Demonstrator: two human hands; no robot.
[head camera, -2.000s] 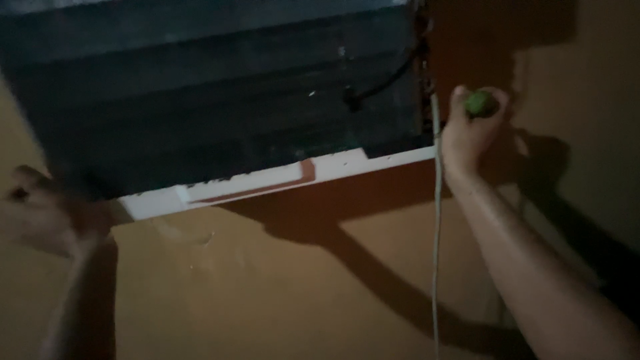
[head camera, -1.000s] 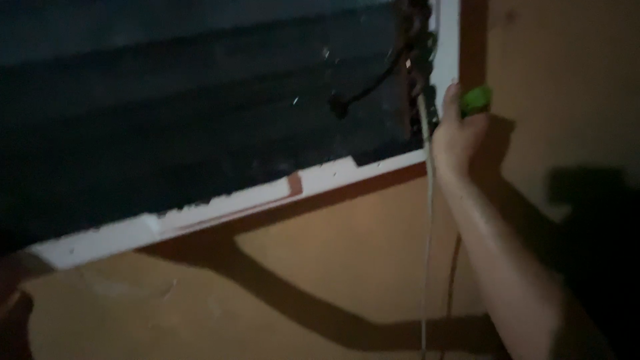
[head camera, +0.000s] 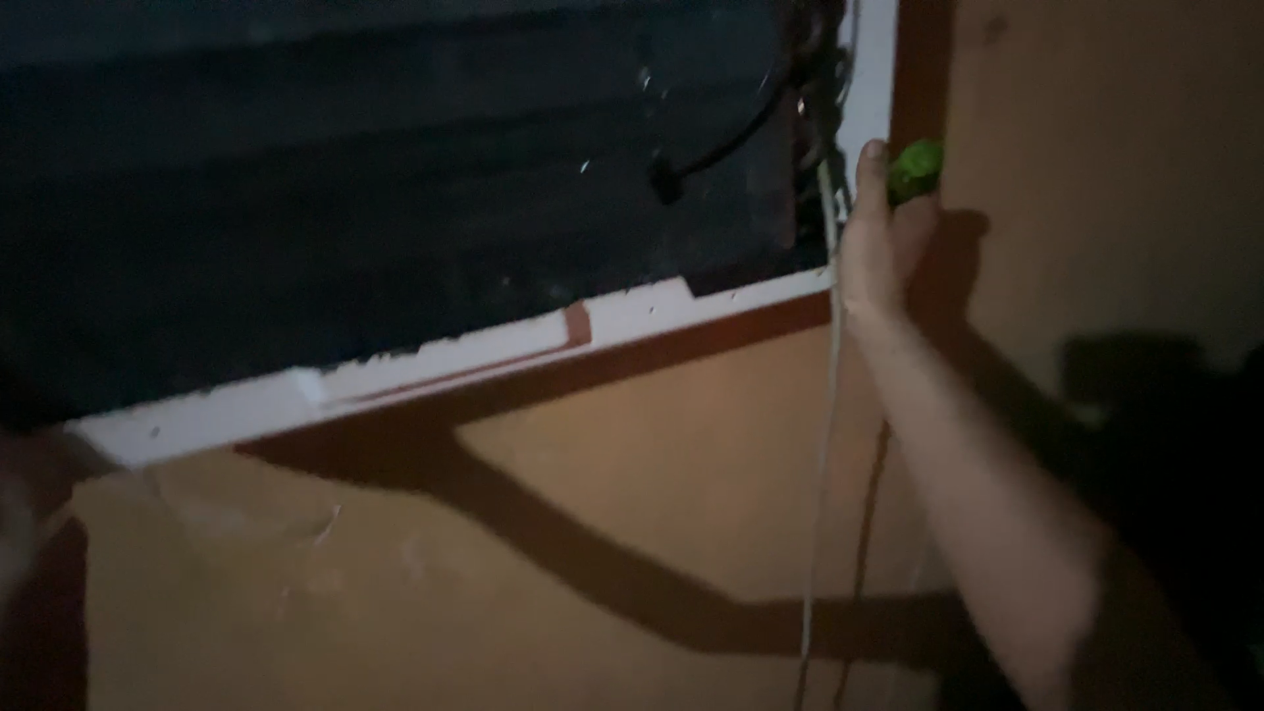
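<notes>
A boxy unit with a dark ridged face (head camera: 395, 197) and a white frame (head camera: 632, 311) hangs tilted against the wall; it may be an air conditioner. My right hand (head camera: 879, 237) is at its lower right side, thumb up along the white edge, with a small green object (head camera: 916, 170) held in the hand; its kind is unclear. At the far left, my left hand (head camera: 30, 484) is dark, blurred and partly cut off, near the unit's lower left corner. A short black lead with a plug-like end (head camera: 667, 181) lies across the dark face.
A thin pale cord (head camera: 825, 444) hangs down from the unit's right side, near my right wrist. Behind is a tan wall (head camera: 592, 474) with scuffs and arm shadows. A very dark area (head camera: 1185, 454) lies at the right.
The view has shifted, and more of the unit's white right edge shows. My left hand, plainly visible two seconds ago, is now mostly out of view. The green object stays in my right hand.
</notes>
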